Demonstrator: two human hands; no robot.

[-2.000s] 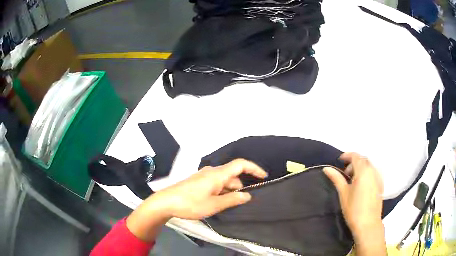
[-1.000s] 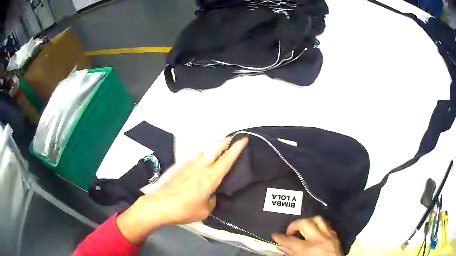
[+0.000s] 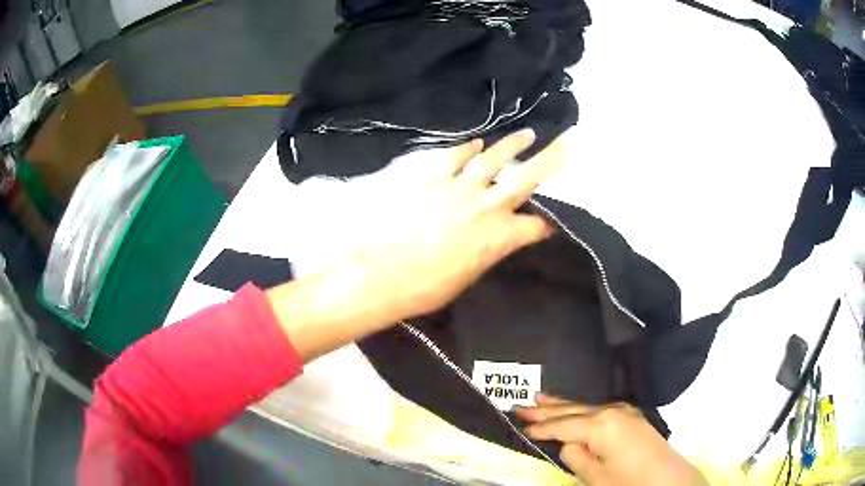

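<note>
A black zip bag (image 3: 531,294) lies open on the white table, its dark lining showing between two pale zipper edges. A white label (image 3: 507,384) with black letters sits on the lining near the front. My left hand (image 3: 474,223) reaches across the bag's upper left, fingers spread, over the far edge beside the zipper; whether it grips any fabric cannot be told. My right hand (image 3: 607,441) is at the near edge, its fingers by the label and the near zipper; its thumb is not clearly seen. The bag's left end is hidden under my left forearm.
A pile of black bags (image 3: 427,76) stands at the far side. A black strap (image 3: 773,275) runs to the right. A dark block (image 3: 791,363), a long black stick (image 3: 806,380) and a yellow tool (image 3: 828,427) lie at right. A green bin (image 3: 161,247) stands on the floor at left.
The bag has turned and its mouth is spread wider. My left hand has moved up and away to the far edge. My right hand remains near the front edge, by the label.
</note>
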